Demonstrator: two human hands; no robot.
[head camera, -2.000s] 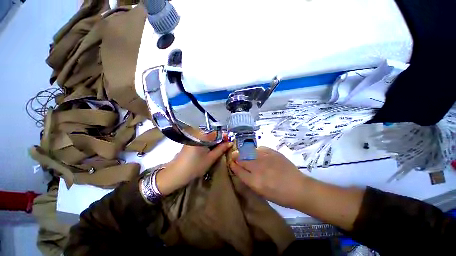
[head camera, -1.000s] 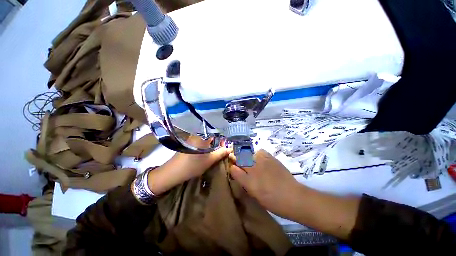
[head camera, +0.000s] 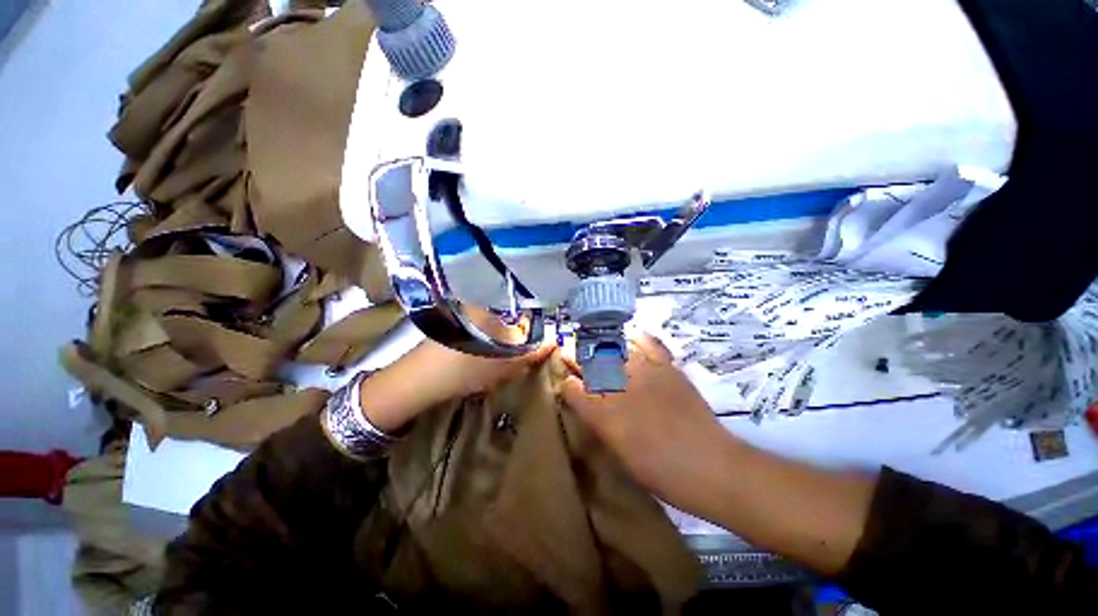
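A tan-brown garment piece (head camera: 518, 493) hangs from the needle area of the white sewing machine (head camera: 722, 108) down over my lap. My left hand (head camera: 452, 371) holds the cloth's upper edge left of the needle area, its fingertips partly behind the chrome curved guard (head camera: 415, 289). My right hand (head camera: 644, 415) grips the cloth edge on the right, partly behind the grey cylindrical attachment (head camera: 602, 295). The fingertips of both hands are close together. The needle and presser foot are mostly hidden.
Brown cloth straps (head camera: 199, 349) and larger brown pieces (head camera: 307, 132) are heaped left. Fanned printed label tapes (head camera: 771, 319) lie right of the needle. A black cloth band (head camera: 1023, 157) wraps the machine arm. A small brown swatch (head camera: 1049, 445) lies at the right. A measuring scale (head camera: 747, 563) marks the front edge.
The view has shifted slightly, so the machine sits a little further right and higher than one second ago. Both hands keep hold of the cloth at nearly the same place by the needle area.
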